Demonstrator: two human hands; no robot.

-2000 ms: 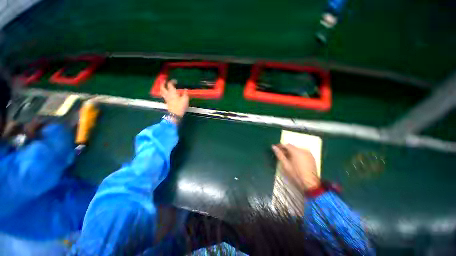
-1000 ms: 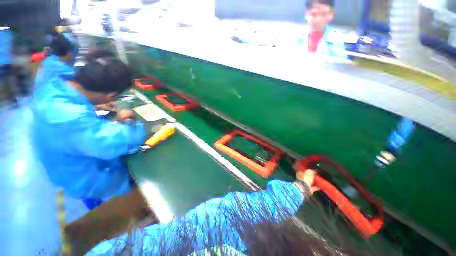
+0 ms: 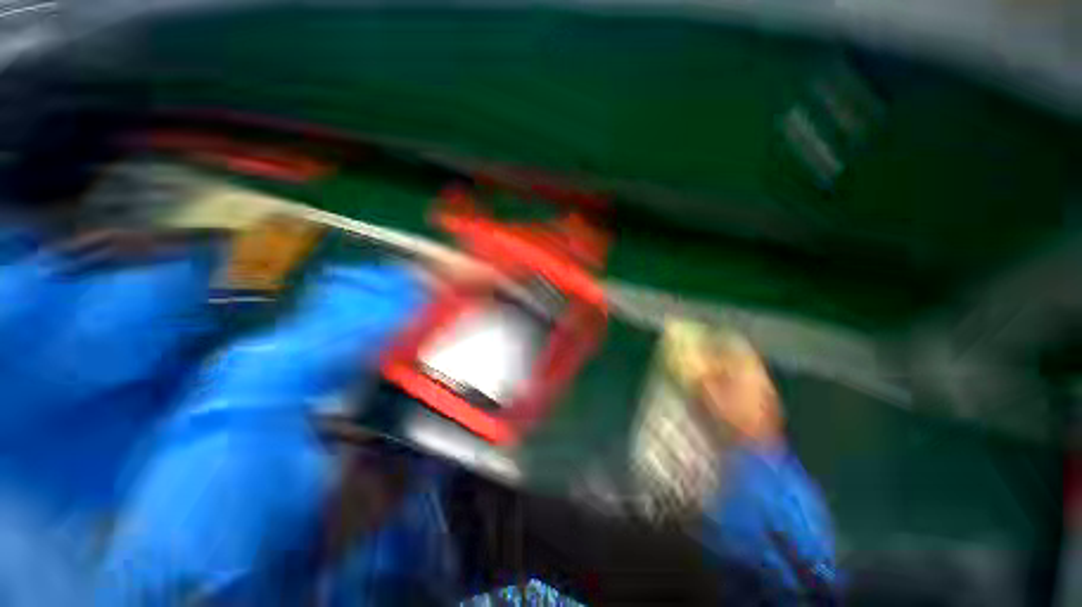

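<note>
The frame is heavily blurred. A red fixture frame (image 3: 451,415) with a tablet unit (image 3: 481,352) in it is tilted over the bench's front part; the unit shows a bright silver-white area. My left hand (image 3: 465,270) is at the fixture's upper left edge and appears to hold it; its fingers are smeared. My right hand (image 3: 738,385) is over the upper part of a pale yellow-white sheet (image 3: 674,457), right of the fixture. Whether its fingers pinch anything cannot be told.
Another red frame (image 3: 522,237) is on the conveyor behind the fixture. More red shows at the far left (image 3: 255,154). A pale rail (image 3: 368,228) runs between bench and conveyor. A neighbour's blue sleeve (image 3: 83,320) and a yellow-orange tool (image 3: 267,255) are at left.
The view has swung back from the left to the bench. My left hand has moved from the conveyor to the bench with a red fixture. My right hand shows again, at the sheet.
</note>
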